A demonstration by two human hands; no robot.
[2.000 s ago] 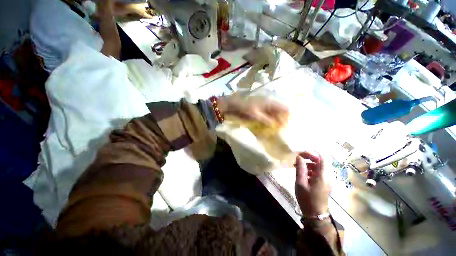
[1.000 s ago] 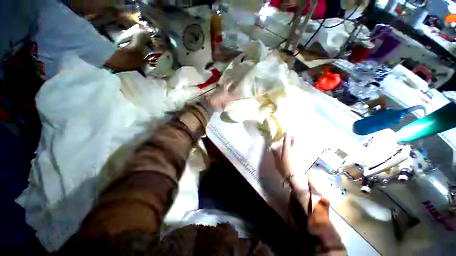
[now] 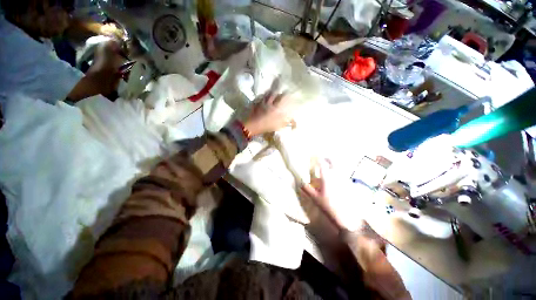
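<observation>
A cream-white garment piece [image 3: 276,228] lies on the white table and hangs over its front edge. A folded yellowish edge runs between my hands. My left hand [image 3: 270,117] lies on the cloth at the far side; glare hides whether its fingers grip it. My right hand [image 3: 318,184] is nearer the sewing machine, its fingers at the folded edge, partly washed out by light. The white sewing machine head [image 3: 441,176] is right of my hands, its needle plate [image 3: 370,171] bare of cloth.
A large white cloth heap [image 3: 64,176] is at left. A blue-handled tool [image 3: 423,129] and a green lamp [image 3: 499,120] are above the machine. Dark snips [image 3: 459,240] lie under its arm. A red object [image 3: 359,67] is behind. Another person's hand [image 3: 106,67] is upper left.
My left hand has moved from near the table's front edge to the far left on the cloth. My right hand has moved left and away from me. The garment piece now hangs over the front edge.
</observation>
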